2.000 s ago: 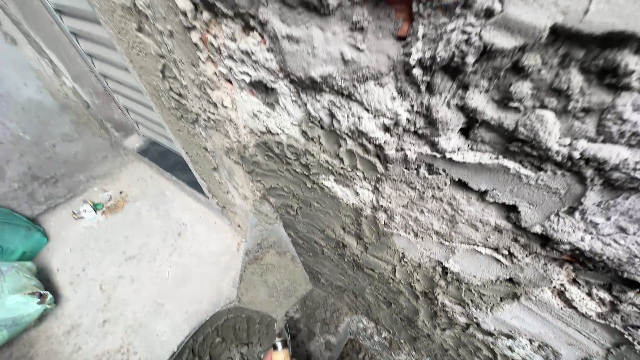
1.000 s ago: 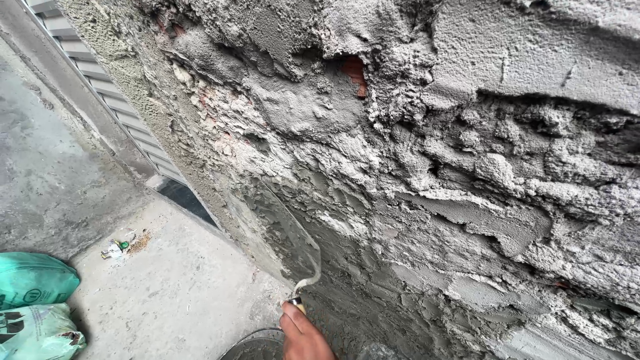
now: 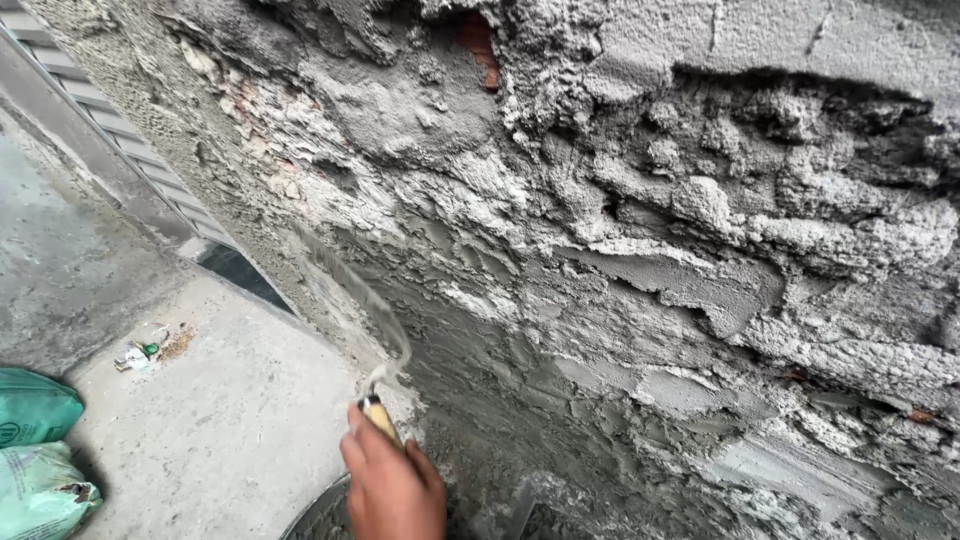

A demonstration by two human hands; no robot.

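Observation:
My right hand [image 3: 394,480] is closed around the wooden handle of a mason's trowel [image 3: 358,289] at the bottom centre. The trowel's blade is seen nearly edge-on, slanting up and left against the lower left part of a rough mortar-covered wall [image 3: 600,247]. Darker, wet-looking mortar [image 3: 480,375] lies on the wall just right of the blade. Below the hand is the rim of a round container [image 3: 319,501] with grey mortar in it, partly cut off by the frame. My left hand is out of view.
Two green plastic bags [image 3: 37,409] [image 3: 45,487] stand on the concrete floor [image 3: 217,405] at the left. Small litter [image 3: 154,349] lies near them. A slatted metal shutter [image 3: 120,124] runs down the upper left beside the wall's edge. Red brick [image 3: 480,49] shows through the mortar high up.
Two seconds ago only the trowel's handle end showed, low by the container. The hand and trowel have since come up to the wall, and the blade now lies farther along its left edge.

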